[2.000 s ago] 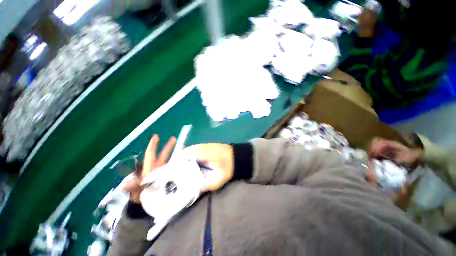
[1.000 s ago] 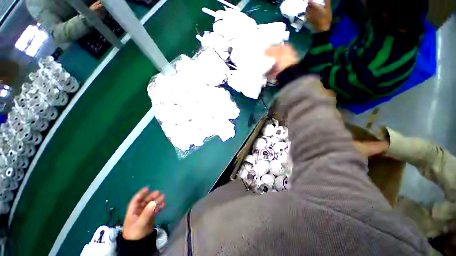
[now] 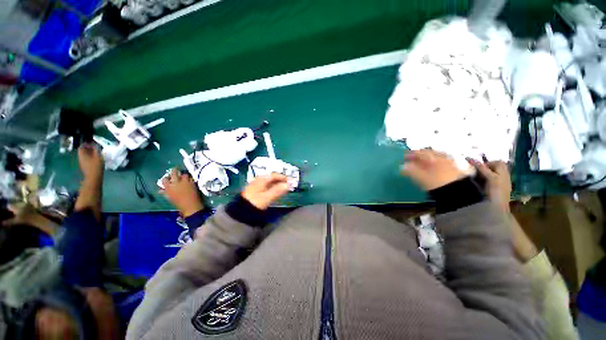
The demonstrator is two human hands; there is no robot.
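Observation:
A white camera housing [image 3: 256, 170] with one upright antenna lies on the green bench. My left hand [image 3: 267, 190] is at its near right side, with the fingers closed on its edge. A bright heap of white parts in a clear plastic bag [image 3: 452, 89] lies to the right. My right hand [image 3: 430, 170] is at the bag's near edge. It is blurred, and whether it holds a small part is hidden.
Another person's hand [image 3: 497, 182] is close beside my right hand at the bag. A neighbour's hand [image 3: 181, 192] touches the part-built units [image 3: 229, 145] on the left. White housings [image 3: 537, 76] with cables are piled at far right. A carton [image 3: 555, 229] stands below the bench edge.
The view has turned left. My right hand has left the far housing pile and is at the bag's near edge. My left hand, open before, has closed on a housing.

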